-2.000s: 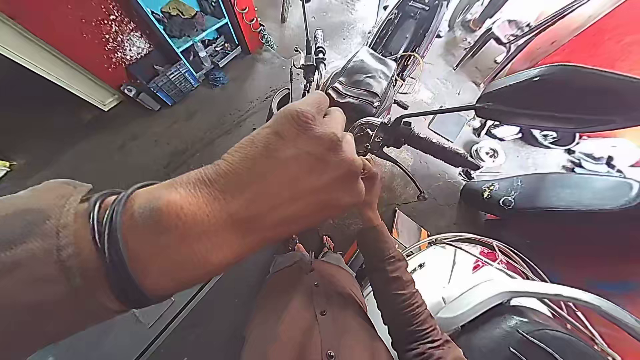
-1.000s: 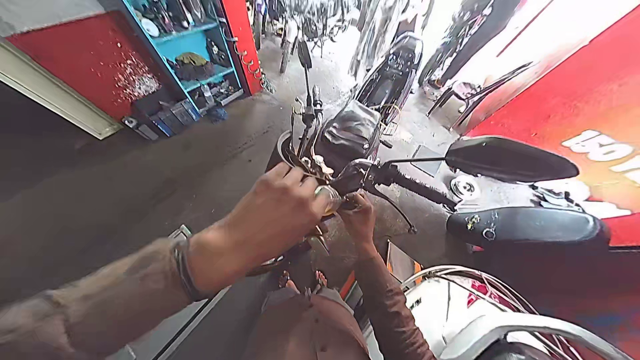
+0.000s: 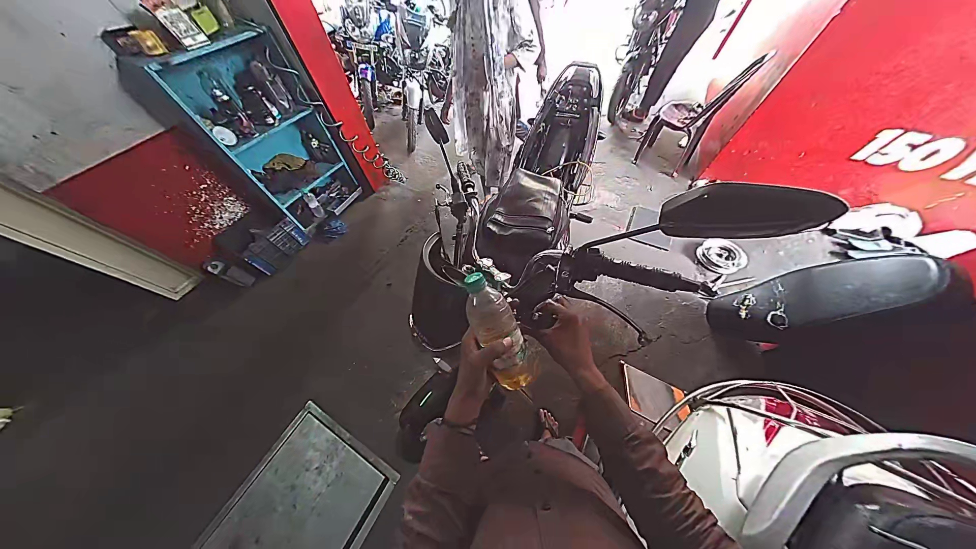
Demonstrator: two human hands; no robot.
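Note:
My left hand (image 3: pixel 480 362) is wrapped around a clear plastic bottle (image 3: pixel 494 324) with a green cap and a little yellowish liquid at its bottom. The bottle leans slightly in front of the motorcycle's handlebar area. Just right of it, my right hand (image 3: pixel 560 332) is at the front of the motorcycle, below the black handlebar grip (image 3: pixel 637 274) and beside the control lever (image 3: pixel 610 309). Its fingers are bent near a small dark part; whether they grip it is unclear. Beyond my hands lies the black fuel tank cover (image 3: pixel 522 217), with the long seat behind it.
A black mirror (image 3: pixel 751 210) juts out at right above a detached seat (image 3: pixel 839 293). A white scooter (image 3: pixel 717 457) with metal guard bars stands close at lower right. Blue shelves (image 3: pixel 255 133) hold parts at upper left. A metal-framed panel (image 3: pixel 305 488) lies lower left. Two people stand beyond the motorcycle.
My left hand, stretched out large across the view before, is now lower and holds the bottle. My right hand remains near the handlebar. The view has shifted, showing more of the doorway.

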